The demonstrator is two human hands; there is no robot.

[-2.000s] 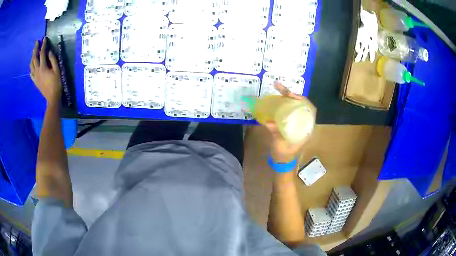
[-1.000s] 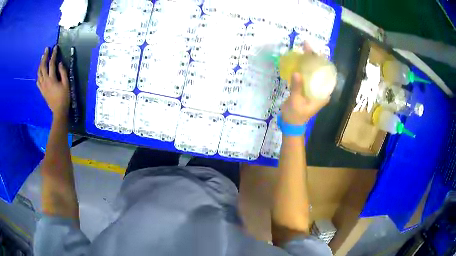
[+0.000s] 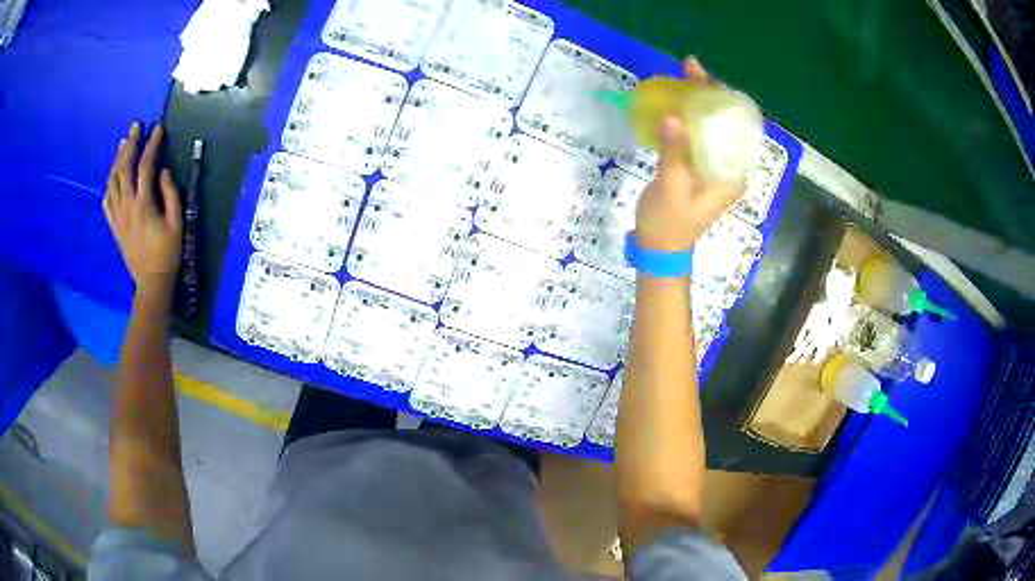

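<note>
My right hand (image 3: 678,195) is closed around a squeeze bottle (image 3: 723,134) of yellowish liquid, tilted, its green nozzle pointing left over the upper rows of plates. Whitish rounded inner plates (image 3: 454,136) with small marks lie in rows on a blue corrugated plastic sheet (image 3: 261,348). The nozzle is blurred, and I cannot tell if it touches a plate. My left hand (image 3: 144,216) lies flat and empty, fingers apart, at the bench's left edge beside a thin dark strip (image 3: 193,227).
A cardboard tray (image 3: 783,422) at the right holds white gloves (image 3: 826,318), a clear bottle and squeeze bottles with green nozzles (image 3: 853,386). A crumpled white glove or rag (image 3: 221,43) lies at the upper left. A green surface (image 3: 840,91) runs behind the bench.
The view has turned and shifted, so the bench appears tilted and lower. My right hand has moved with the bottle from the nearest row to the upper rows. My left hand stays at the left edge.
</note>
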